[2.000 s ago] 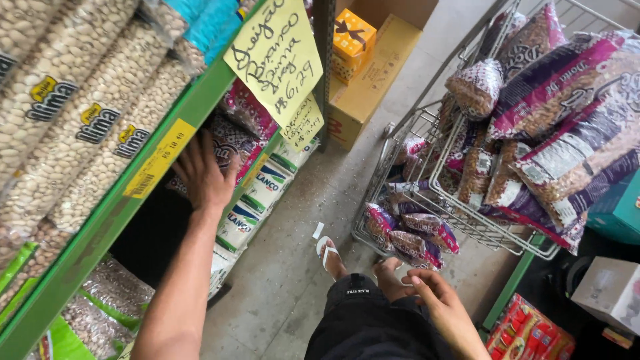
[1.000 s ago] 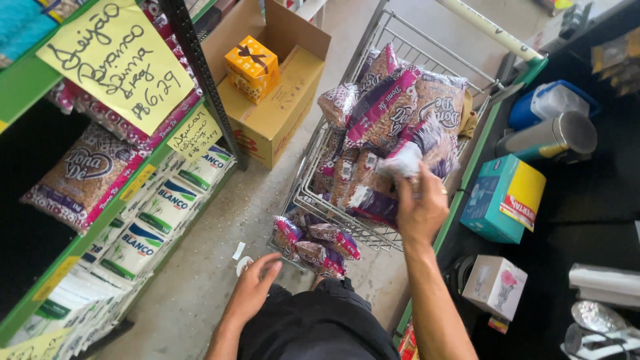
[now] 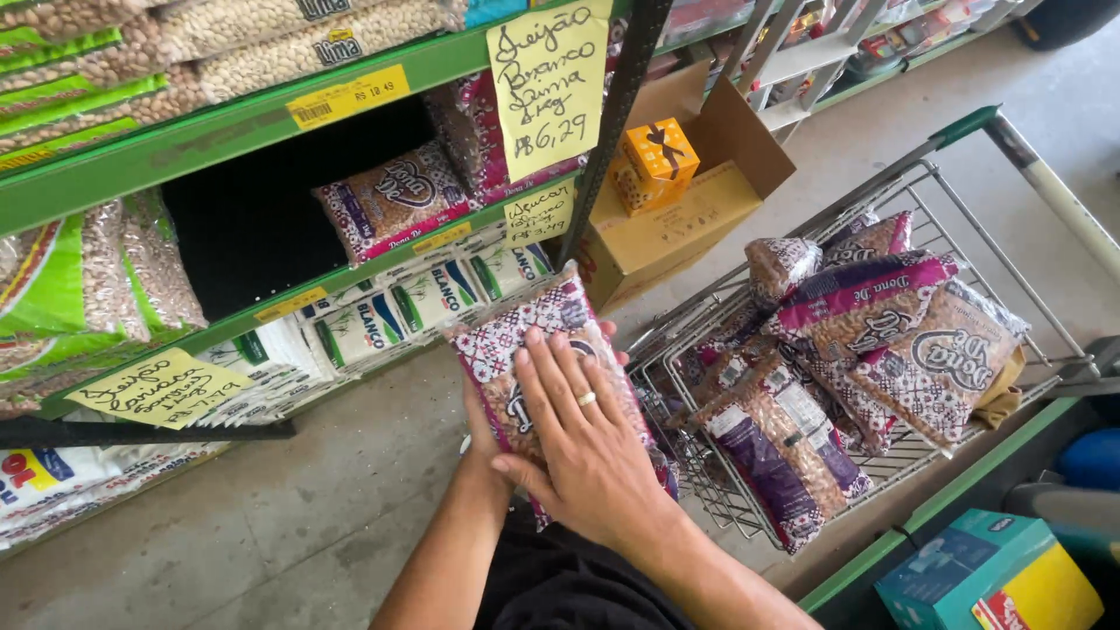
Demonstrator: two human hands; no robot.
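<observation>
A clear plastic bag of beans with a pink and purple print [image 3: 499, 367] is between my two hands in front of my body. My left hand [image 3: 481, 429] supports it from beneath, mostly hidden by the bag. Flat on top lies my right hand [image 3: 582, 429], wearing a ring. To the right, similar bean bags [image 3: 936, 359] are heaped in a wire shopping cart [image 3: 989, 236]. One more such bag [image 3: 394, 201] lies on the dark shelf at the left, beside others at the shelf's right end.
Green-edged shelving [image 3: 219, 157] holds other bean bags [image 3: 105, 280] and white packets [image 3: 359, 332] lower down. Past its dark upright stand an open cardboard box [image 3: 674, 236] with an orange box [image 3: 656, 166] and a metal ladder [image 3: 805, 61]. A teal box [image 3: 962, 560] sits lower right.
My right hand has moved from the bags in the cart to the bag between my hands. My left hand, empty one second ago, now supports this bag. The view has swung.
</observation>
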